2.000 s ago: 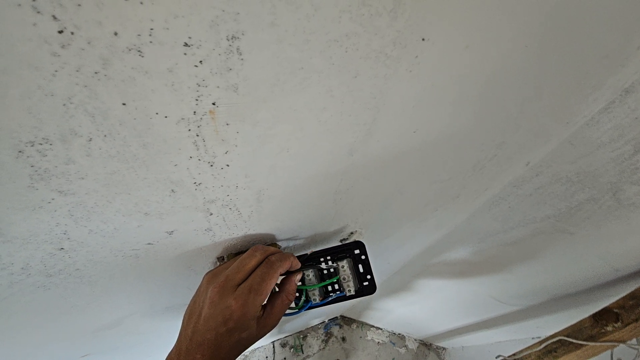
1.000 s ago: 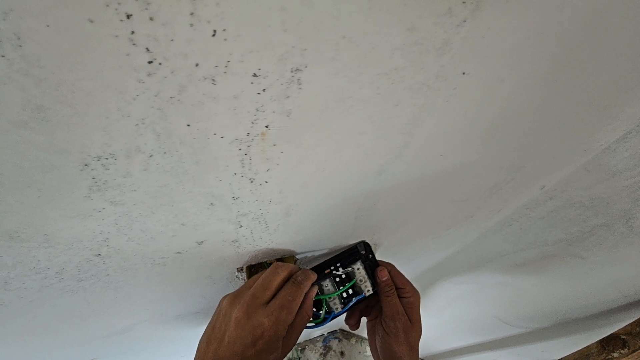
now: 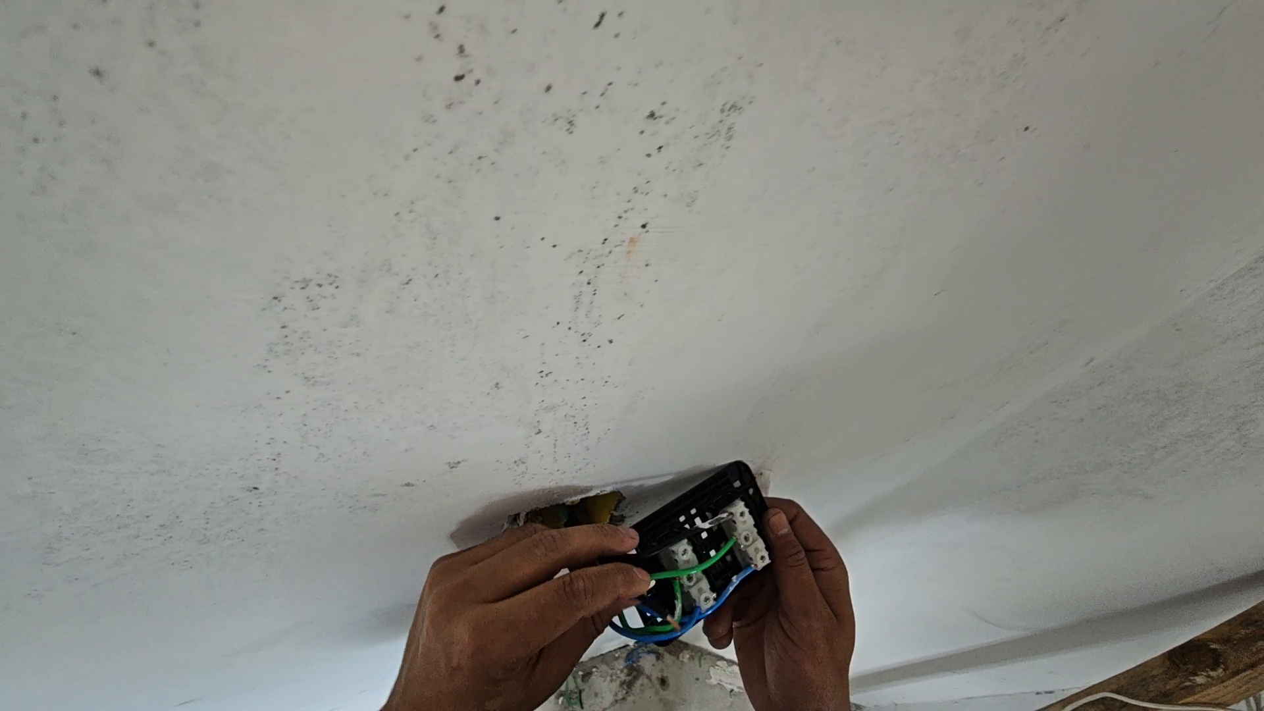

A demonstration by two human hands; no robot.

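A black electrical socket plate point(image 3: 696, 513), its back towards me, is tilted at the lower middle of the view. Light grey terminal blocks point(image 3: 748, 536) sit on it, with green wire point(image 3: 706, 566) and blue wire point(image 3: 726, 595) running to them. My left hand point(image 3: 523, 612) holds the plate's left end, fingertips close to the green wire. At the right end, my right hand point(image 3: 795, 602) grips the plate between thumb and fingers. Behind my left hand is a rough wall opening point(image 3: 578, 511) with something yellow inside.
A pale wall point(image 3: 395, 247) with dark specks fills most of the view. Below the hands is a paint-spattered grey surface point(image 3: 642, 676). A wooden beam point(image 3: 1195, 662) crosses the lower right corner, with a white cable point(image 3: 1116, 698) beside it.
Two seconds ago only my left hand was in view; my right hand has since come to the plate's right end. The plate has tilted more, and the wall opening now shows more plainly.
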